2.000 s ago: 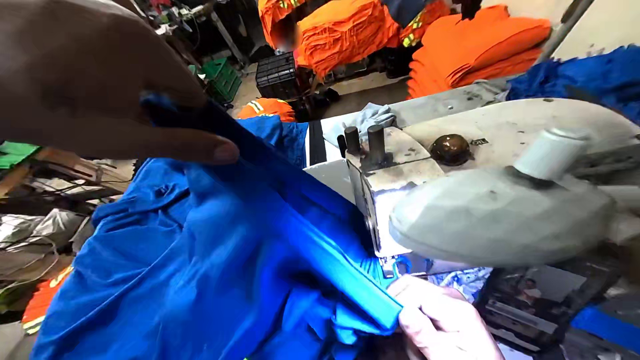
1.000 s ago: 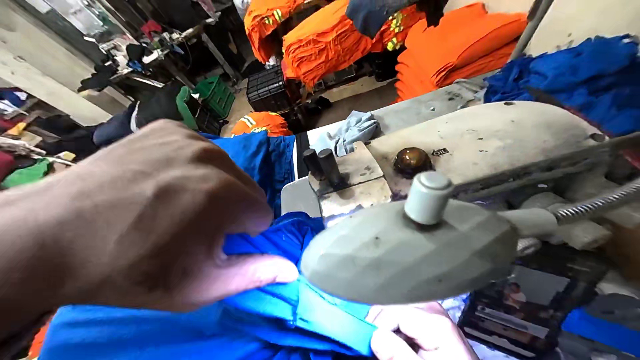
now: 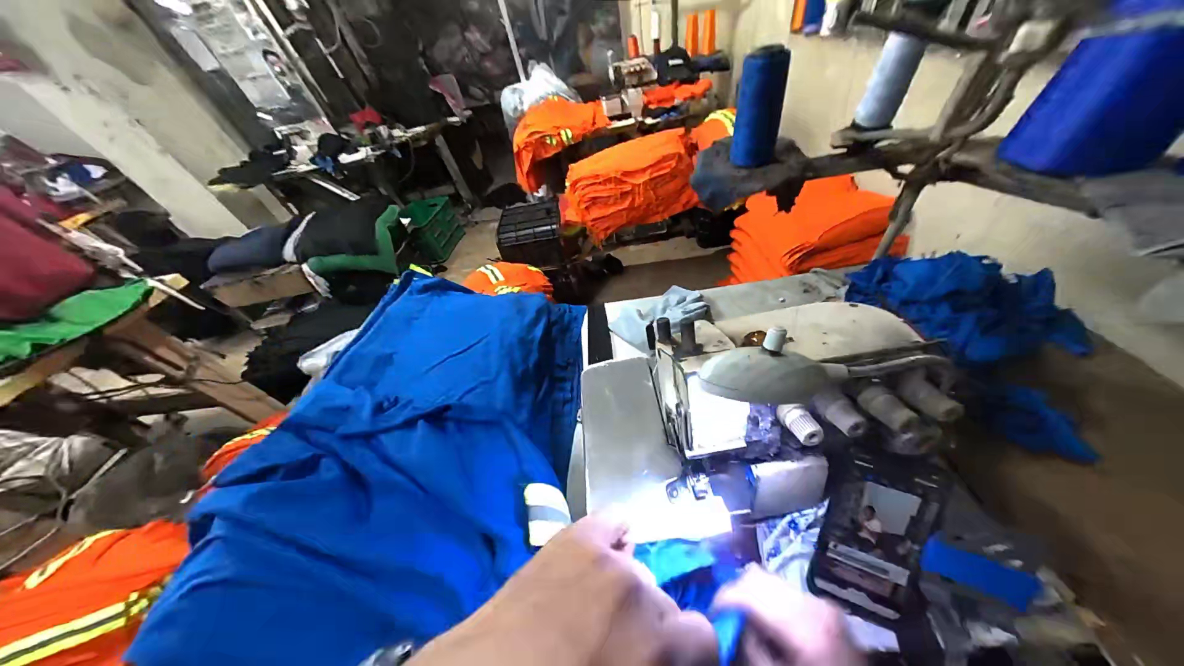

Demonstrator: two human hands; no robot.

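An overlock sewing machine stands in front of me, its lamp lighting the needle area and presser foot. Just below the foot, blue fabric is bunched between my hands. My left hand grips its left side near the bright plate. My right hand, blurred, pinches the fabric at the right. A large pile of blue garments with a reflective strip lies to the left of the machine.
A smartphone lies right of the needle area. Blue scraps sit behind at the right. Thread cones stand on a wooden rack above. Orange garments are stacked further back; a grey glove lies behind the machine.
The view has shifted widely. My left hand, earlier raised over the fabric at the left, is now low beside my right hand. The fabric at the presser foot is now in front of it.
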